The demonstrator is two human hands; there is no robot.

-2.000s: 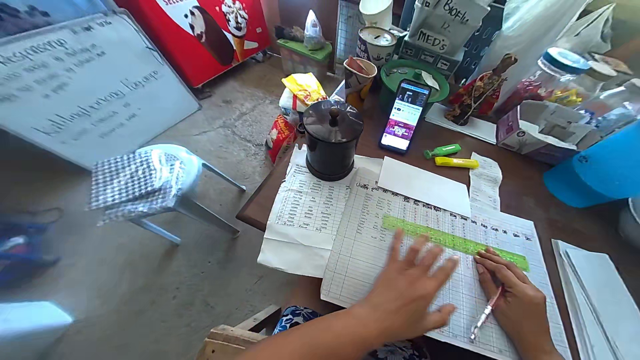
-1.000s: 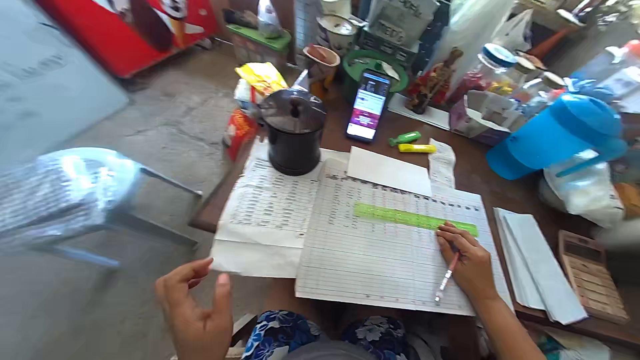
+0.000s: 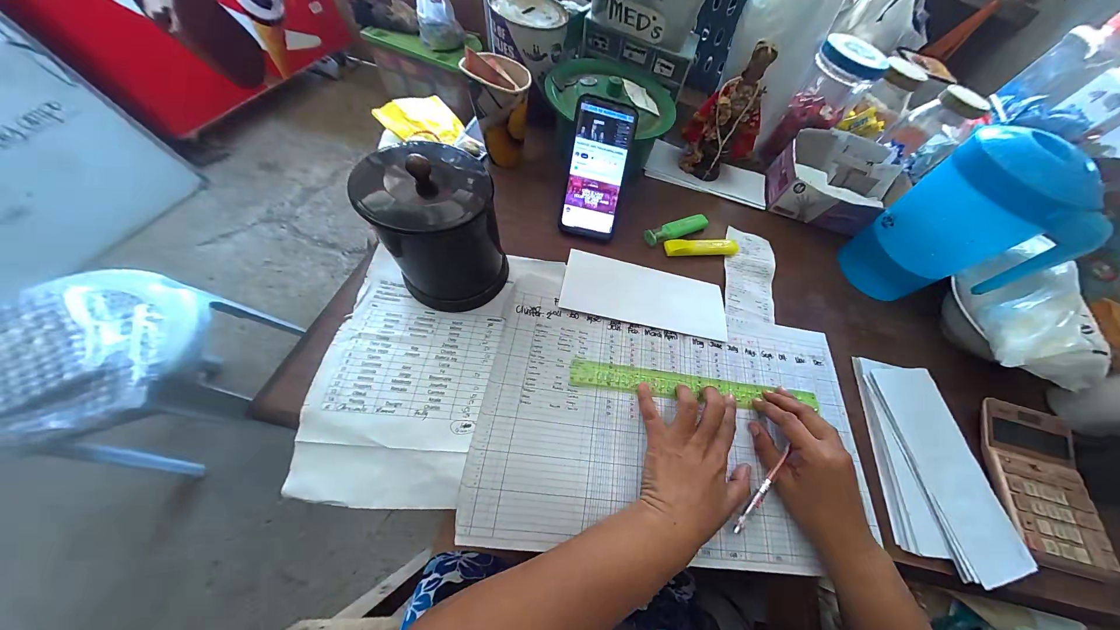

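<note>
A green transparent ruler (image 3: 612, 374) lies across a ruled ledger sheet (image 3: 542, 472) filled partly with handwriting. My left hand (image 3: 691, 455) rests flat on the sheet, fingers spread, fingertips at the ruler's lower edge. Between the fingers of my right hand (image 3: 809, 451) is a slim pen (image 3: 763, 492), its lower end pointing toward me; these fingertips touch the ruler's right part. A blank white paper (image 3: 643, 293) covers part of the sheet's top edge. Left of the ledger is a printed list (image 3: 394, 367), under a black lidded canister (image 3: 446, 236).
Behind the papers, a phone (image 3: 598, 166) leans upright near a green marker (image 3: 676, 229) and a yellow highlighter (image 3: 700, 248). To the right are a blue pitcher (image 3: 971, 210), folded papers (image 3: 945, 464) and a calculator (image 3: 1046, 490). A plastic chair (image 3: 131, 350) stands left of the table.
My left hand, off the table's front edge one second ago, is now on the ledger at the ruler. My right hand still holds the pen by the ruler's right part.
</note>
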